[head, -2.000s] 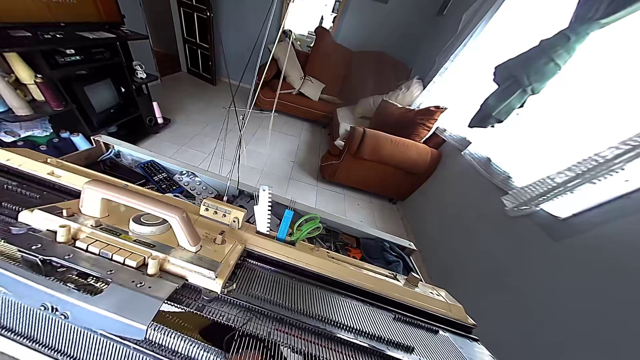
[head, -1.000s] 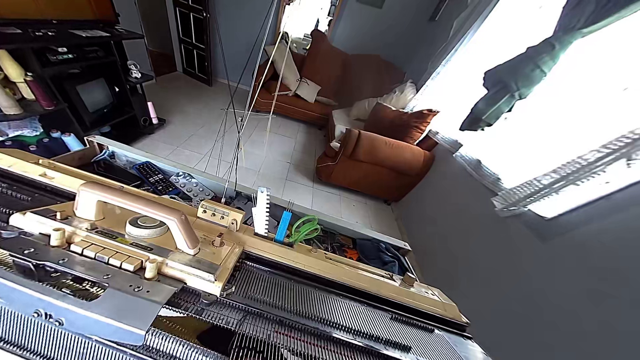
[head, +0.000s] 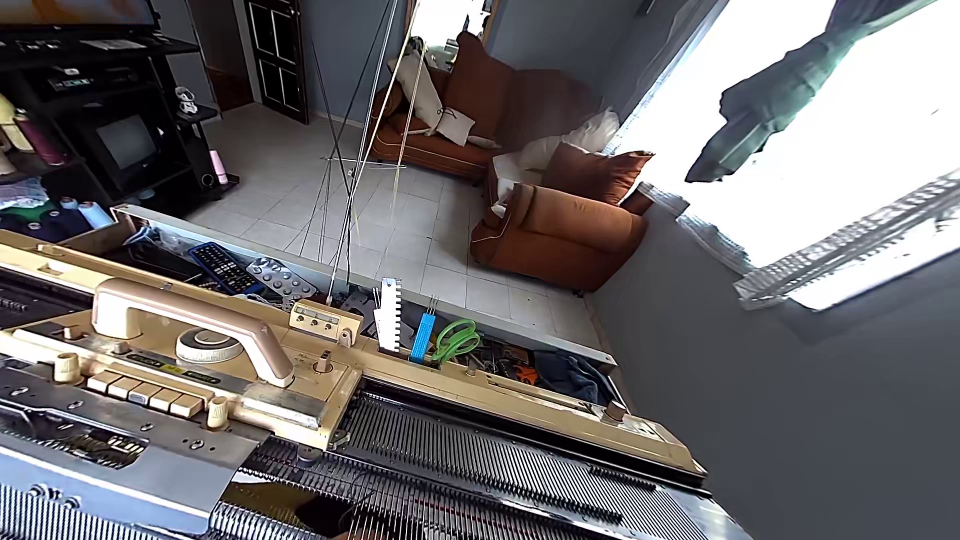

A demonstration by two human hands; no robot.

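Neither my left hand nor my right hand can be made out. A small skin-toned patch (head: 360, 534) shows at the bottom edge behind the needles; I cannot tell what it is. A knitting machine carriage (head: 202, 360) with a curved handle (head: 195, 315), a white dial (head: 208, 345) and a row of push buttons (head: 144, 395) sits at the left on the machine. To its right runs the needle bed (head: 480, 457), with a second row of needles (head: 390, 495) nearer me. Yarn strands (head: 365, 135) run down behind the carriage.
Behind the machine, a long tray (head: 525, 334) holds a remote control (head: 225, 268), pill blister packs (head: 281, 280), a white toothed comb (head: 388, 315), a blue-handled tool (head: 422, 337), green-handled scissors (head: 456, 341) and dark cloth (head: 574, 375). Beyond stand brown sofas (head: 562, 232); a grey wall (head: 750, 405) is at right.
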